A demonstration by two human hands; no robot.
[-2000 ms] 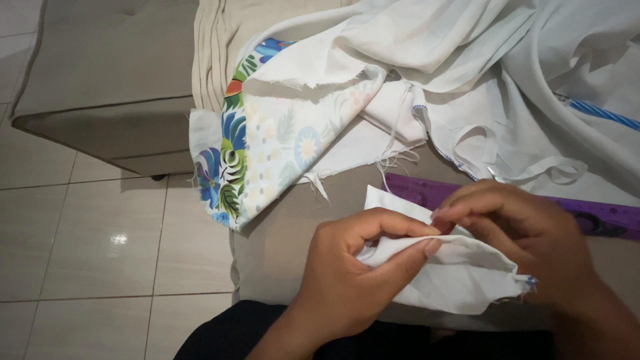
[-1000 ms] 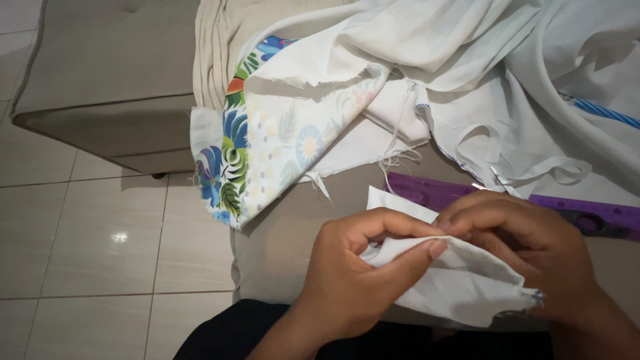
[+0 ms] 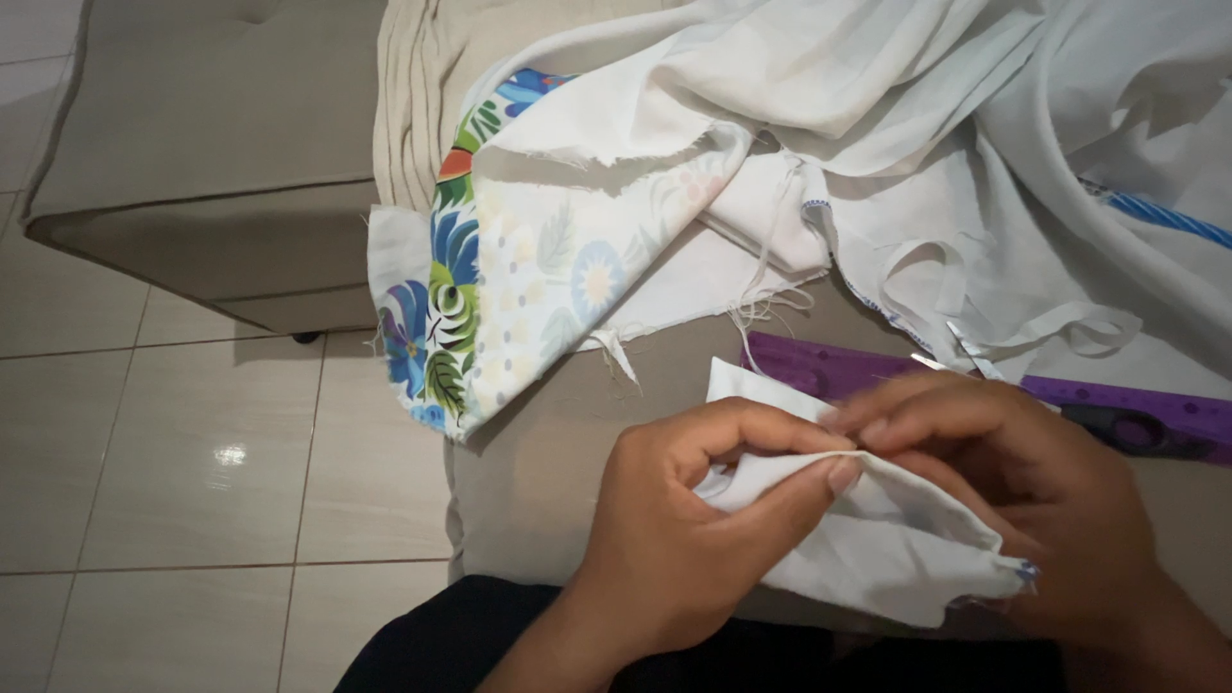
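Note:
A small piece of white fabric (image 3: 866,558) is folded between my hands, low and right of the middle. My left hand (image 3: 703,520) pinches its upper folded edge between thumb and fingers. Close against it, my right hand (image 3: 1020,491) has its fingertips at the same fold; it is slightly blurred, and whether it holds a needle or pin cannot be seen. Blue stitching and frayed threads show at the piece's right corner. Behind the hands lies a purple plastic ruler (image 3: 799,366), partly hidden, with dark-handled scissors (image 3: 1126,428) across it.
White cloth (image 3: 885,87) with loose threads lies heaped beyond my hands. Floral printed fabric (image 3: 452,298) is folded at its left. A blue twisted rod-like object (image 3: 1165,217) rests on the cloth at the right. A beige upholstered seat (image 3: 202,115) stands at the upper left over a tiled floor (image 3: 202,452).
My right hand has come down from its more raised position two seconds ago, and the scissor blades now show above it. My left hand keeps its pinch in about the same place.

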